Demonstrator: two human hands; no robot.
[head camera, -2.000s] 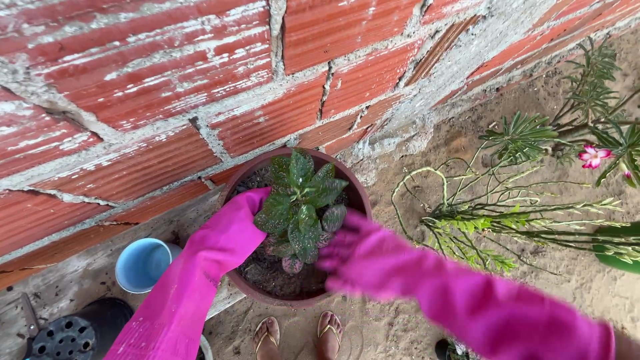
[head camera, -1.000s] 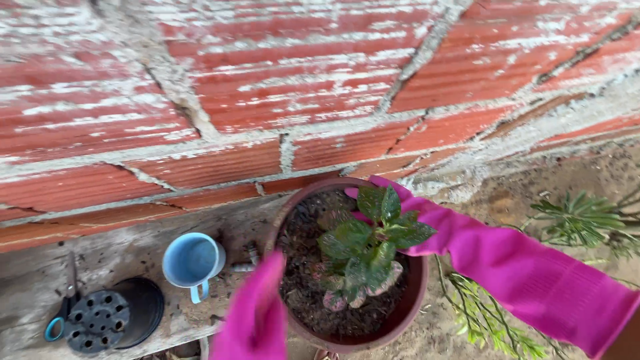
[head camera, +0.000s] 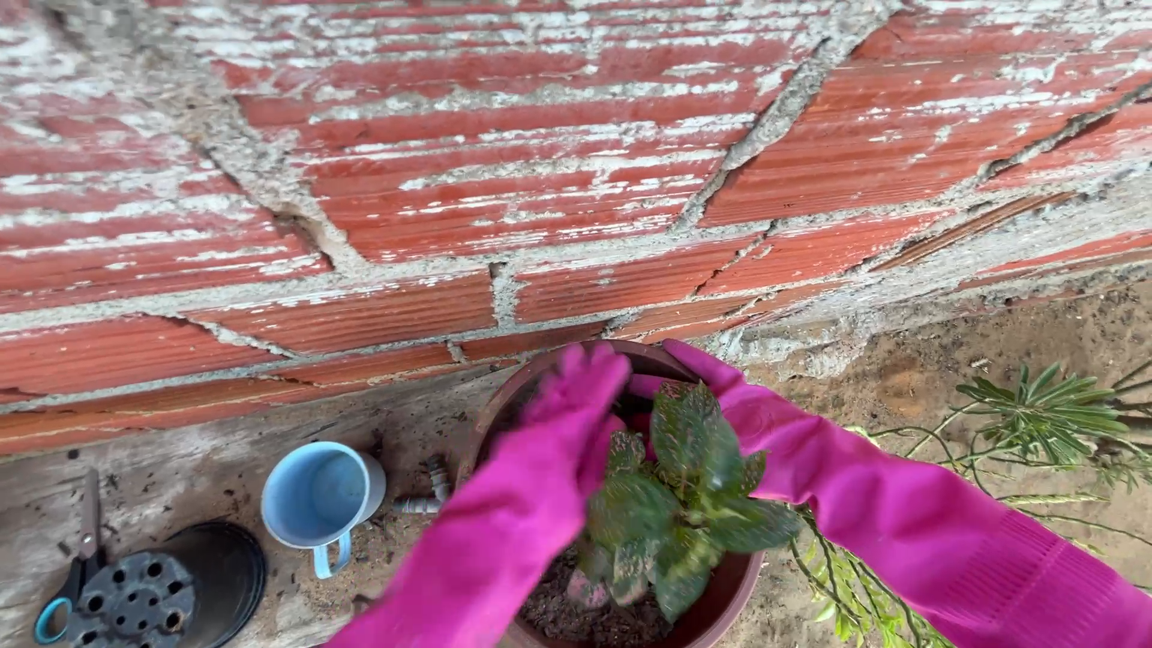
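Observation:
Both of my hands wear long magenta rubber gloves. My left hand is over the back left of a round reddish-brown plant pot, its fingers pointing at the wall and somewhat blurred. At the pot's back right rim is my right hand, its fingers partly behind the leaves; whether they grip the rim I cannot tell. A leafy plant with dark green, speckled leaves grows in the pot, leaning toward the front right. Dark soil shows at the front.
A red brick wall rises behind the pot. To the left, on a weathered board, are a light blue mug, a grey pipe fitting, scissors and an upturned black nursery pot. Green branching plants spread at the right.
My left hand has moved from the pot's front left side to over its back part. My right hand remains at the back right rim, where it was one second ago. The view has shifted.

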